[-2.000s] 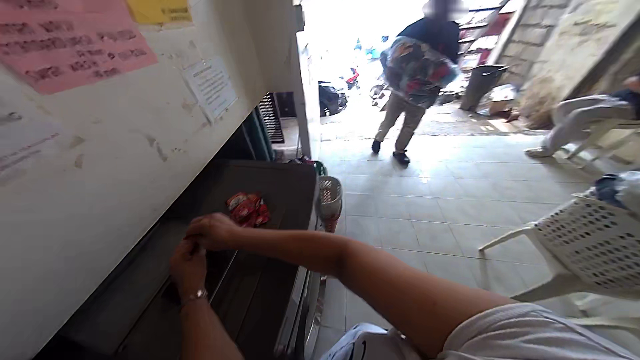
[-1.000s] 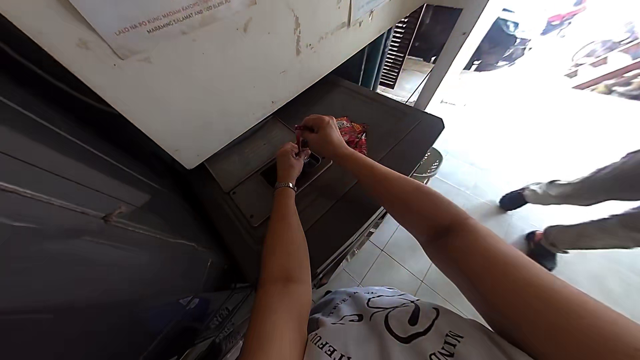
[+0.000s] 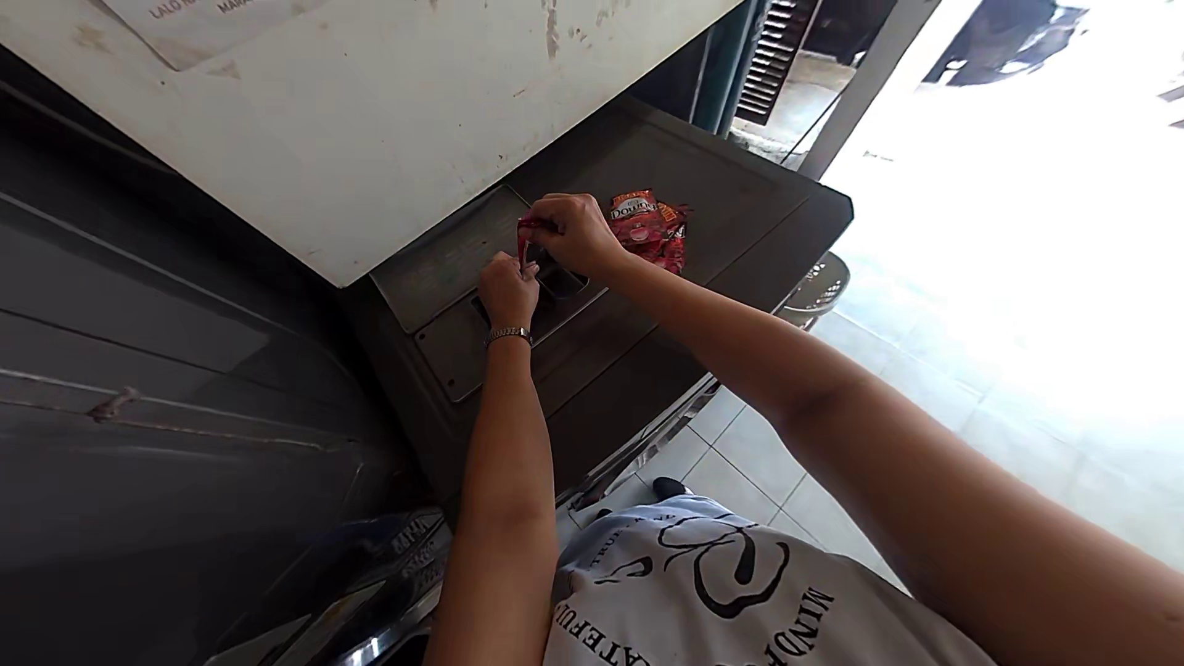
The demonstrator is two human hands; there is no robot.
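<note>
My left hand [image 3: 511, 287], with a metal band at its wrist, pinches the lower end of a small red packet [image 3: 524, 242]. The upper end of that packet is between the fingers of my right hand [image 3: 575, 233]. Both hands are over a dark grey stand or cabinet top [image 3: 740, 199] with recessed panels. Just to the right of my right hand lie several red printed sachets [image 3: 647, 227], bunched together on that top. My fingers hide part of the held packet.
A white board or panel [image 3: 370, 120] with a paper on it overhangs the far left of the top. A dark grey surface [image 3: 166, 435] with a string stands at left. Beyond the right edge are a perforated plastic basket [image 3: 819, 285] and the tiled floor [image 3: 758, 462].
The view has swung down toward the top. A person carrying a large bag at the doorway, then only legs at the right, is no longer in view. Both hands stay together beside the sachets.
</note>
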